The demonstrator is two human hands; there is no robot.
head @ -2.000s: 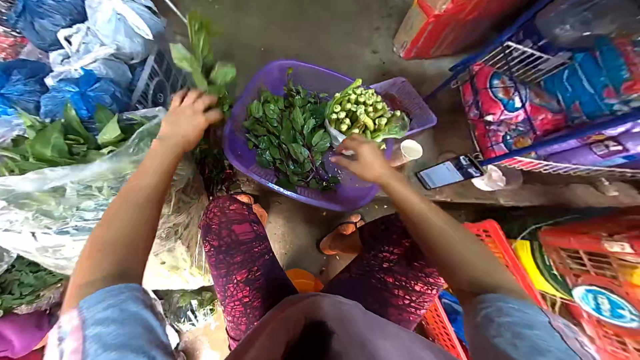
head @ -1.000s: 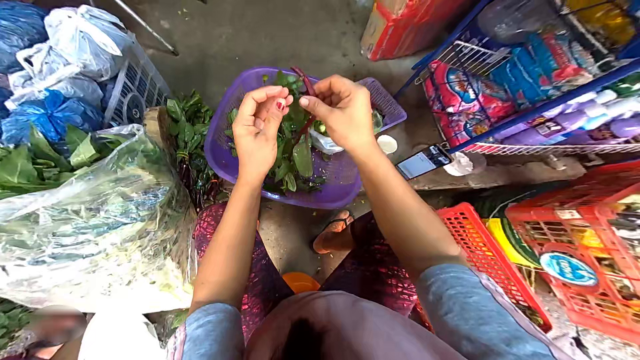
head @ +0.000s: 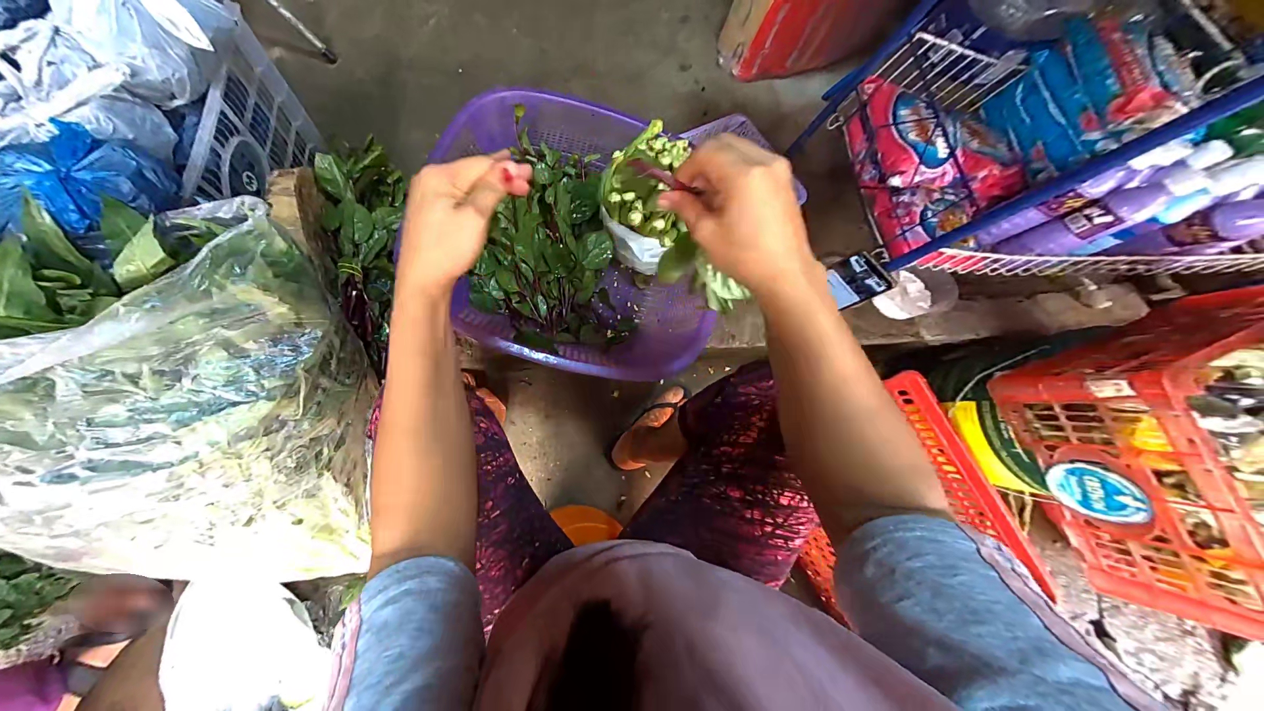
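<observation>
A purple plastic basket [head: 632, 360] holds leafy greens with dark red stems [head: 558, 257]. Beside the greens in it stands a bundle of pale green cut stalks in a white bag [head: 637, 245]. Over the basket's left edge is my left hand [head: 449, 217], fingers curled with a small red spot near the tips; whether anything is pinched there I cannot tell. My right hand [head: 741, 207], somewhat blurred, pinches a dark red leafy stem [head: 671, 180] above the basket's right part. More leafy greens [head: 360, 217] lie left of the basket.
A clear plastic bag of leaves [head: 188, 395] fills the left side. Tied plastic bags [head: 99, 109] and a grey crate [head: 247, 118] stand behind it. To the right are a wire rack [head: 1047, 259] of packets, a phone [head: 861, 278] and red crates [head: 1175, 474]. Part of another person shows lower left.
My left hand was at the greens left of the basket two seconds ago. Both hands then came close together over the basket with a red stem; now they are apart, the right one farther right.
</observation>
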